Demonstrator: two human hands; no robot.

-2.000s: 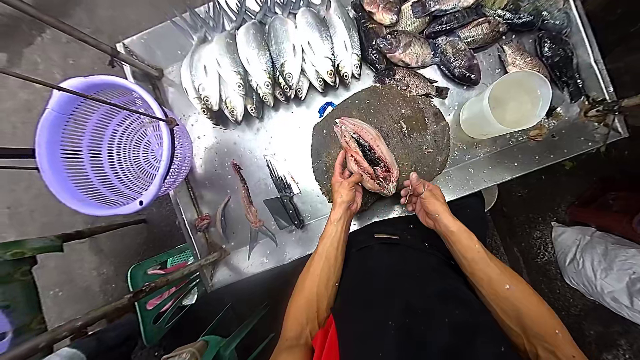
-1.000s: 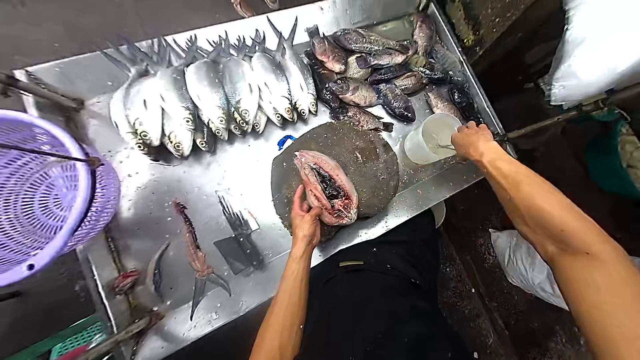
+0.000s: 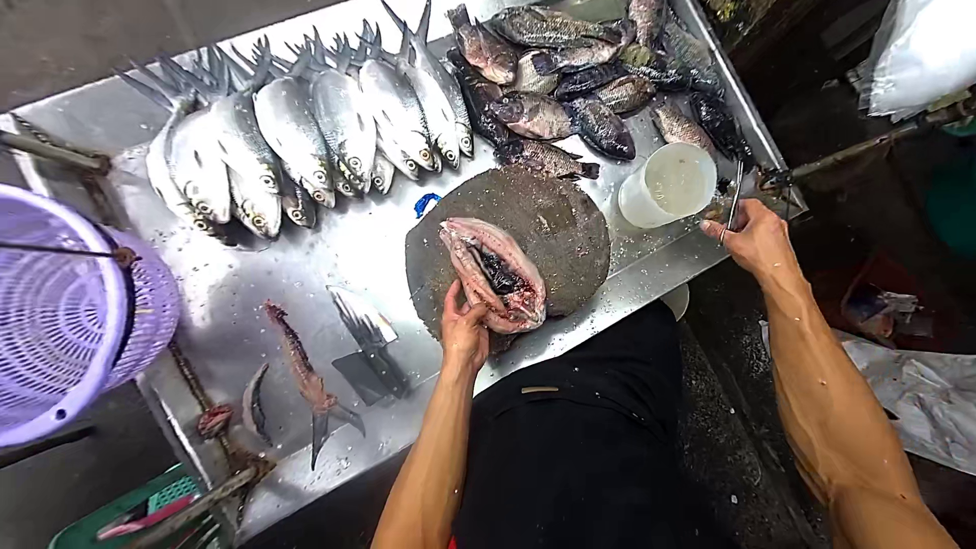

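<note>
On the round chopping block (image 3: 564,221) lies a split, opened fish (image 3: 496,276), dark inside. My left hand (image 3: 467,329) grips its near left edge, thumb on the flesh. My right hand (image 3: 755,238) is at the tray's right edge, beside the white plastic container (image 3: 669,185), and pinches a thin metal tool (image 3: 736,194), perhaps tweezers or forceps; its exact kind cannot be told. Left of the block lie knives (image 3: 371,358) and a fish backbone with its tail (image 3: 306,374).
Silvery whole fish (image 3: 290,137) lie in a row at the tray's back left, darker fish (image 3: 568,84) at its back right. A purple plastic basket (image 3: 114,305) stands at the left. The metal tray (image 3: 427,396) has a raised rim. White plastic bags (image 3: 926,57) hang at the upper right.
My right hand has moved from beside the fish to the container's right side, and a thin metal tool now shows in it. My left hand has stayed at the fish. The view has shifted.
</note>
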